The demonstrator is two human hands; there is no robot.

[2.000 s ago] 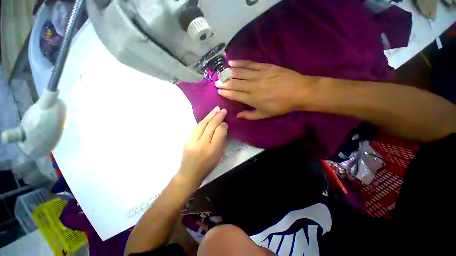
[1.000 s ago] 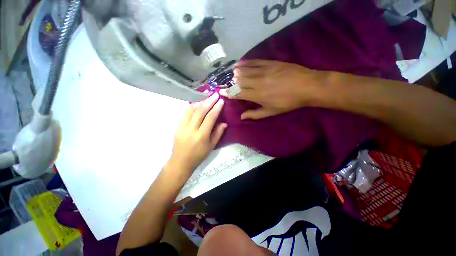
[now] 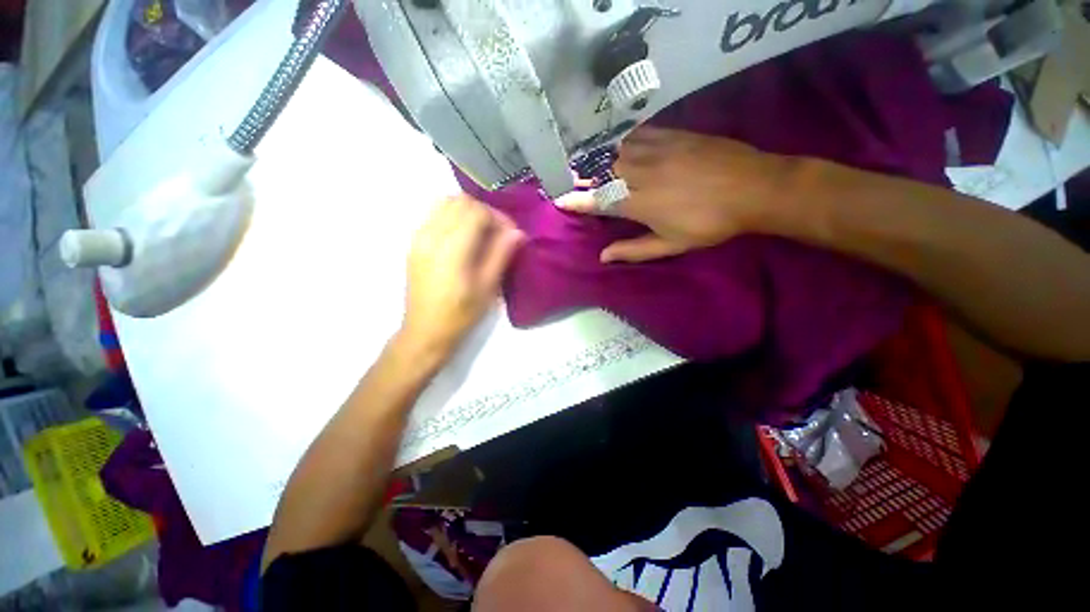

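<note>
A maroon garment (image 3: pixel 717 293) lies on the white machine table, under the head of the off-white sewing machine (image 3: pixel 490 78), and hangs over the table's front edge. My right hand (image 3: pixel 687 191) lies on the garment just right of the needle area, fingers at the presser foot (image 3: pixel 588 179). My left hand (image 3: pixel 460 269) is blurred, at the garment's left edge, with its fingers bent. Whether its fingertips grip the cloth cannot be told. The needle itself is hidden.
A gooseneck lamp (image 3: pixel 179 245) hangs over the table's left side (image 3: pixel 335 227). A red basket (image 3: pixel 902 478) with silvery plastic is at the lower right. A yellow basket (image 3: pixel 86 490) is at the lower left. A white tub (image 3: pixel 114 120) stands at the back left.
My left hand has moved slightly away from the needle area and its fingers have bent. The garment's left part has shifted and bunched. The view has shifted, so the machine head appears further right.
</note>
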